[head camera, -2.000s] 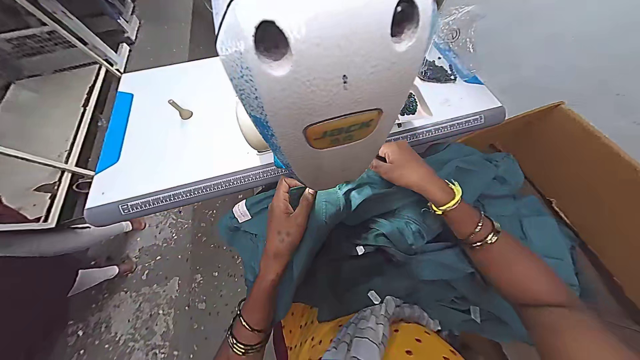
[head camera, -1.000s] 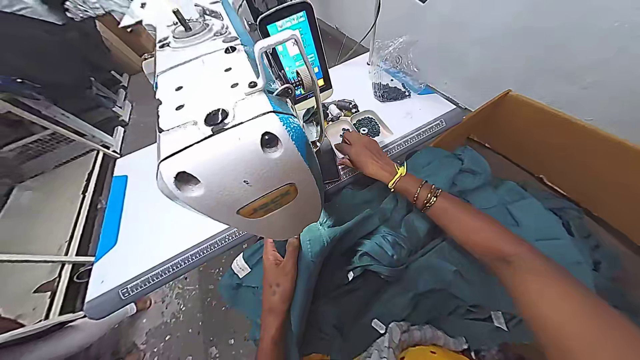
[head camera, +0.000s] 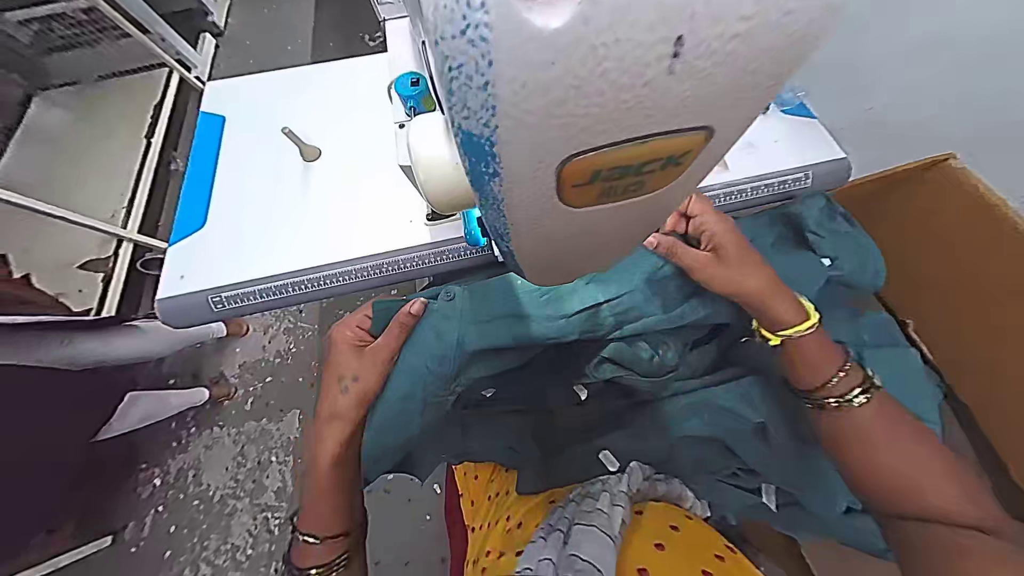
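A teal garment (head camera: 512, 320) is stretched between my hands below the head of a Jack sewing machine (head camera: 624, 96). On the left, my left hand (head camera: 360, 352) pinches one edge of the cloth near a small round button (head camera: 448, 294). My right hand (head camera: 716, 248) grips the upper edge between thumb and fingers at the machine's lower right. The rest of the cloth hangs in folds over my lap and to the right. The machine head hides the needle area.
A white table (head camera: 320, 200) with a ruler strip along its front carries a small spoon-shaped object (head camera: 302, 145). A brown cardboard box (head camera: 944, 280) stands at the right. A metal rack (head camera: 144, 160) is at the left, with another person's legs (head camera: 160, 344) below it.
My right hand has left the small parts trays beside the machine and now holds the cloth. My left hand has moved left, away from the machine head. The view has shifted markedly.
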